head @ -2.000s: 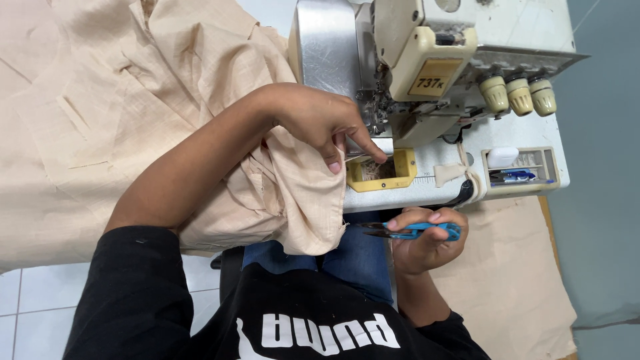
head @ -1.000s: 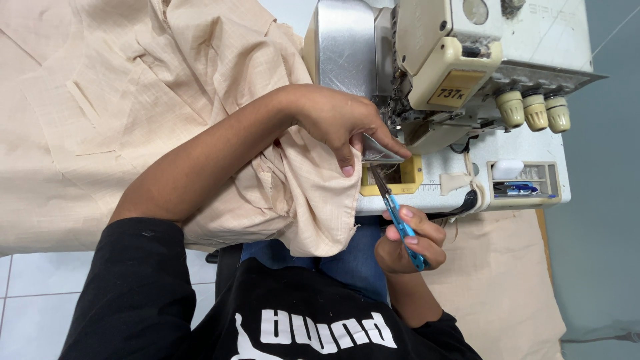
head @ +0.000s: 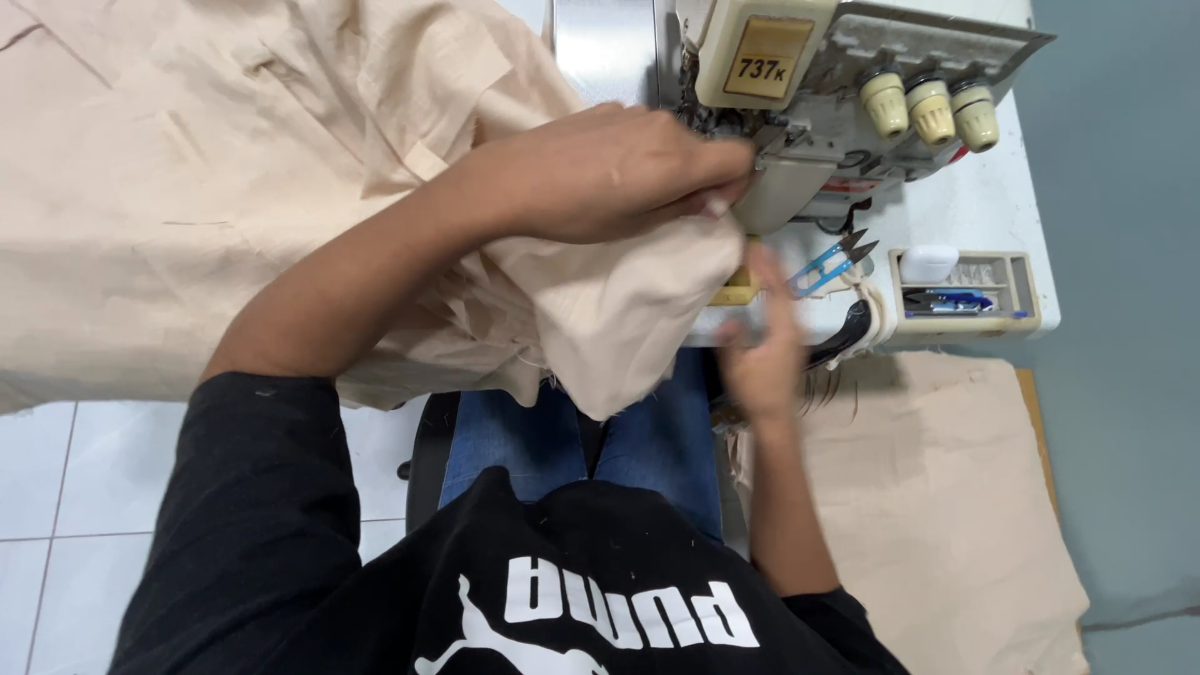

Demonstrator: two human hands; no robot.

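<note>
My left hand [head: 637, 173] pinches an edge of the beige fabric [head: 628, 309] and holds it up in front of the overlock sewing machine [head: 797, 178]. Blurred by motion, my right hand [head: 769, 347] is beside the fabric's right side with its fingers apart and nothing seen in it. Blue-handled thread snips [head: 830, 264] lie on the white machine table just right of that hand, blades pointing away. A yellow-rimmed opening [head: 736, 295] in the table is partly hidden behind the fabric and my right hand.
An organizer tray [head: 1031, 291] holding pens and a white case [head: 928, 263] is set into the table's right end. Three cream tension knobs [head: 930, 111] stick out from the machine. More beige fabric [head: 947, 487] lies at the lower right. The large fabric spreads across the left.
The thread snips, held in my right hand in both earlier frames, now lie on the table. My left hand has lifted the fabric edge, which now covers much of the yellow-rimmed opening.
</note>
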